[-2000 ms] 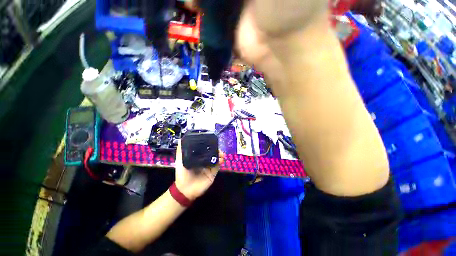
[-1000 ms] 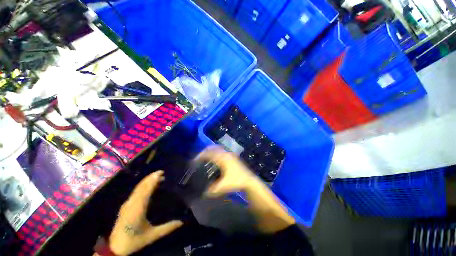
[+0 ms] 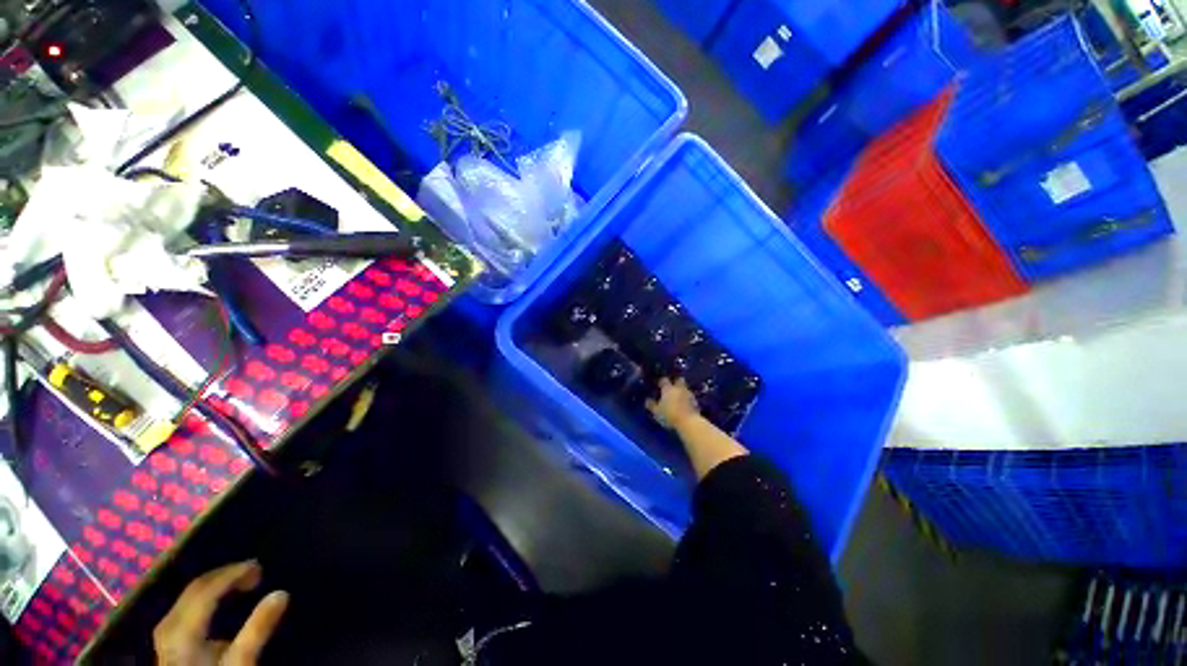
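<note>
Black finished units (image 3: 664, 332) lie in rows inside a blue tote (image 3: 807, 351) beside the bench. My right hand (image 3: 677, 410) reaches down into this tote and its fingers are at the units near the tote's left side. A darker round-edged black piece (image 3: 609, 370) lies just left of my fingertips; whether my fingers grip a piece is too small to tell. My left hand (image 3: 219, 622) is at the bottom left edge, partly cut off, open and empty, below the bench edge.
The bench at left has a purple mat with a pink-red edge (image 3: 293, 371), crumpled white wipes (image 3: 111, 215), a yellow-and-black screwdriver (image 3: 98, 397), dark-handled pliers (image 3: 326, 245) and wires. A second blue tote (image 3: 625, 72) holds clear bags (image 3: 514, 208). A red crate (image 3: 918, 215) and blue crates stand beyond.
My right hand has carried the black unit from in front of my lap down into the tote. My left hand has moved down and left. Earlier, my left hand held a black unit over the bench.
</note>
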